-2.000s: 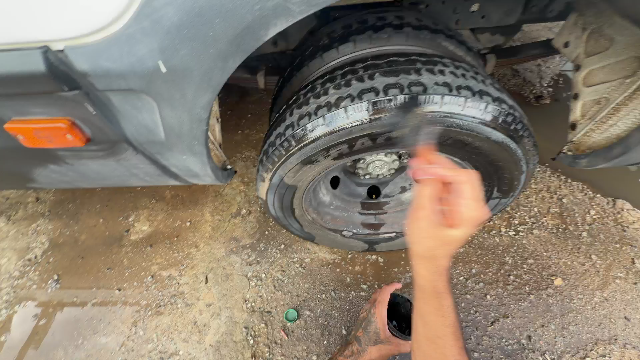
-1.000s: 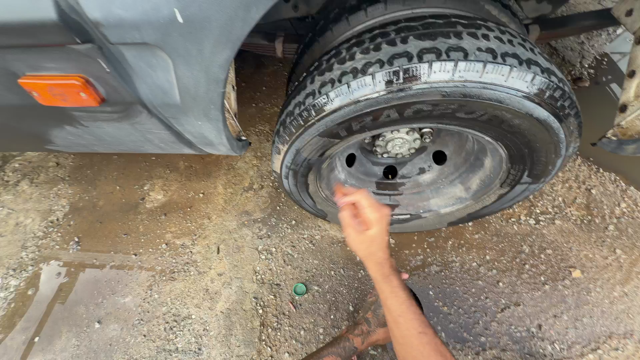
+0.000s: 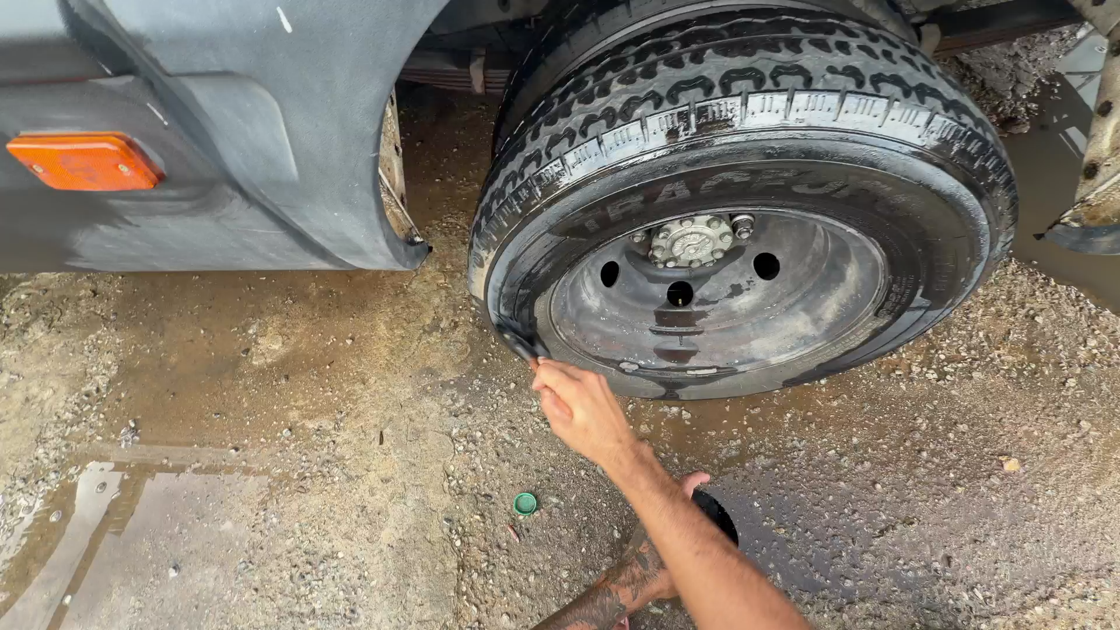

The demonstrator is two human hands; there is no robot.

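Observation:
My right hand (image 3: pixel 582 407) grips the handle of a paintbrush (image 3: pixel 518 339), whose dark bristles touch the lower left sidewall of a truck tire (image 3: pixel 770 185). Wet, glossy black covers much of the tire's outer shoulder and left sidewall; other parts of the sidewall look duller. Inside the tire sits a grey steel wheel rim (image 3: pixel 814 289) with a hub and round holes. Below, my left hand (image 3: pixel 696 483) is around a dark open container (image 3: pixel 716 518), and my right forearm hides most of both.
A grey vehicle body panel (image 3: pixel 289 131) with an orange reflector (image 3: pixel 85 161) is at upper left. A green cap (image 3: pixel 525 503) lies on wet gravel. A puddle (image 3: pixel 166 534) is at lower left, and a rusty metal edge (image 3: pixel 1094 166) is at far right.
My right hand with the brush has moved from the tire's upper part to its lower left sidewall. The view has shifted closer to the tire.

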